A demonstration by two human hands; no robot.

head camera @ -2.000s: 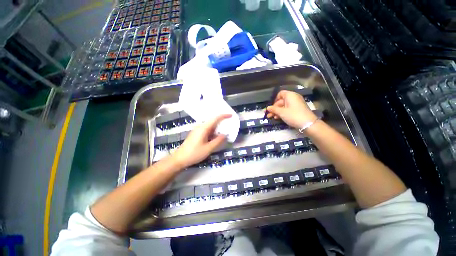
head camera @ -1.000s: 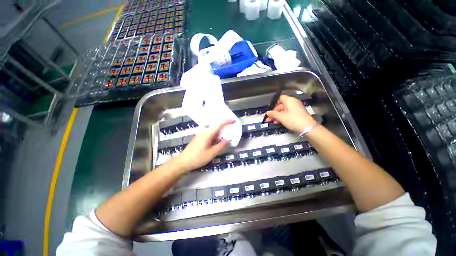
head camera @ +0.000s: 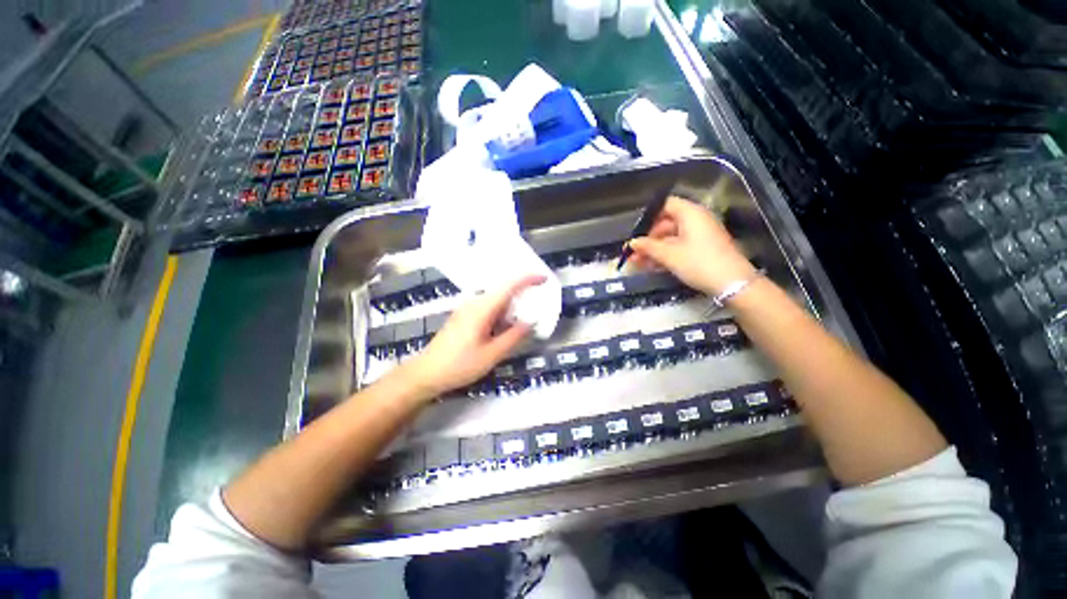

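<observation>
My left hand (head camera: 470, 339) holds the white label backing strip (head camera: 474, 228), which runs up over the far rim of the steel tray (head camera: 550, 524). My right hand (head camera: 685, 248) holds thin dark tweezers (head camera: 646, 226), tip pointing down just above the second row. Rows of black components (head camera: 617, 433) with metal pins lie in the tray between pale liner bands. White labels (head camera: 582, 433) sit on many blocks of the two nearer rows, and two show in the second row between my hands. Whether the tweezers' tip holds a label cannot be told.
Clear blister trays (head camera: 310, 158) with orange-red parts stand at the far left. A blue-and-white bundle (head camera: 544, 131) and crumpled white paper (head camera: 658, 126) lie beyond the tray. Black blister trays (head camera: 866, 105) and a filled blister tray (head camera: 1018, 263) are at the right. White rolls or cups (head camera: 582, 18) stand far back.
My right hand has lifted slightly, and the tweezers' tip is a little higher above the second row. My left hand still holds the strip in about the same place.
</observation>
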